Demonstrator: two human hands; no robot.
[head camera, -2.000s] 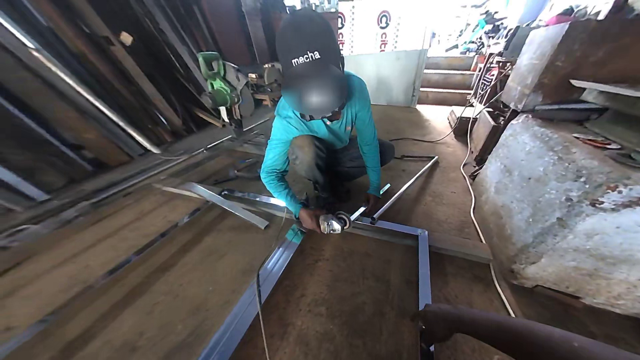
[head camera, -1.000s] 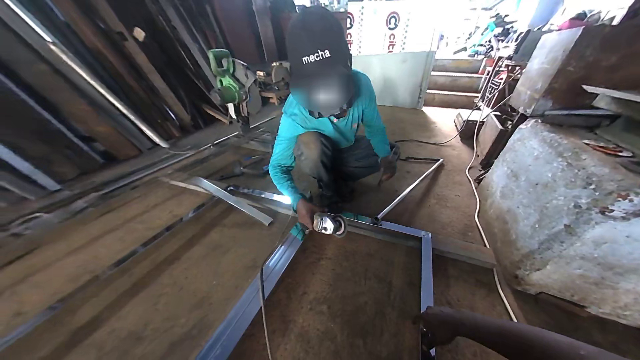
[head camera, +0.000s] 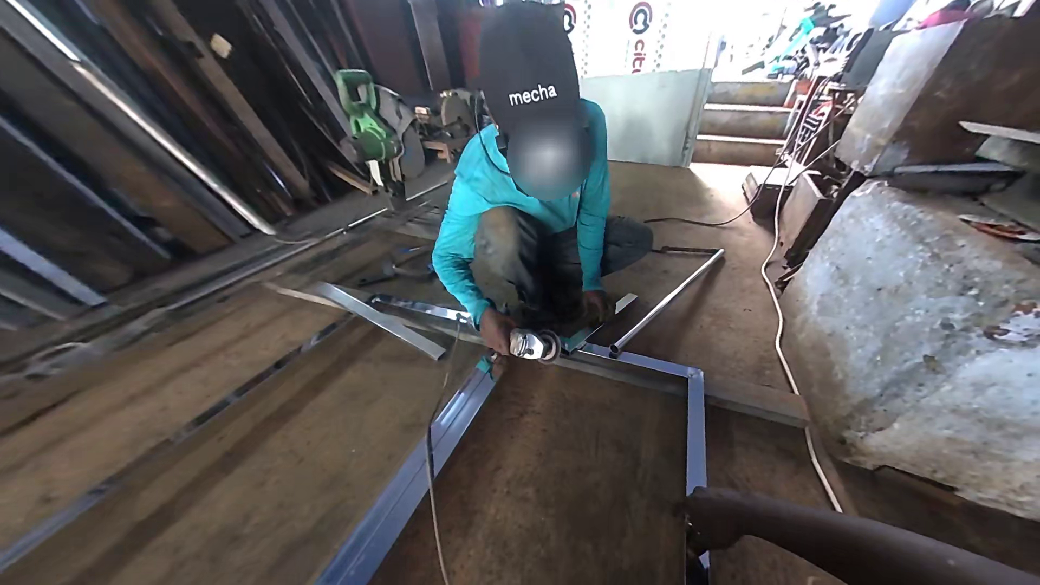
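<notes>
At the lower right, my right hand (head camera: 711, 520) grips the near part of a metal frame's right side bar (head camera: 696, 439). My left hand is out of view. Across from me a co-worker in a teal top (head camera: 528, 187) crouches, one hand on an angle grinder (head camera: 534, 345) held over the frame's far bar (head camera: 642, 360). The co-worker's other hand (head camera: 600, 307) is low beside a short metal strip (head camera: 624, 305). A long metal bar (head camera: 455, 431) runs toward me on the left, its far end close to the grinder. A round metal tube (head camera: 670, 301) lies beyond the frame.
A wooden board (head camera: 756, 402) lies under the frame's far bar. The grinder's cord (head camera: 431, 479) crosses the left bar. A white cable (head camera: 777, 325) runs along the right beside a large pale block (head camera: 918, 349). Loose metal strips (head camera: 382, 317) and a green cut-off saw (head camera: 370, 118) are at the left.
The co-worker's free hand, which was raised by the knee one second ago, is now down by the short strip near the grinder. My right hand stays on the side bar.
</notes>
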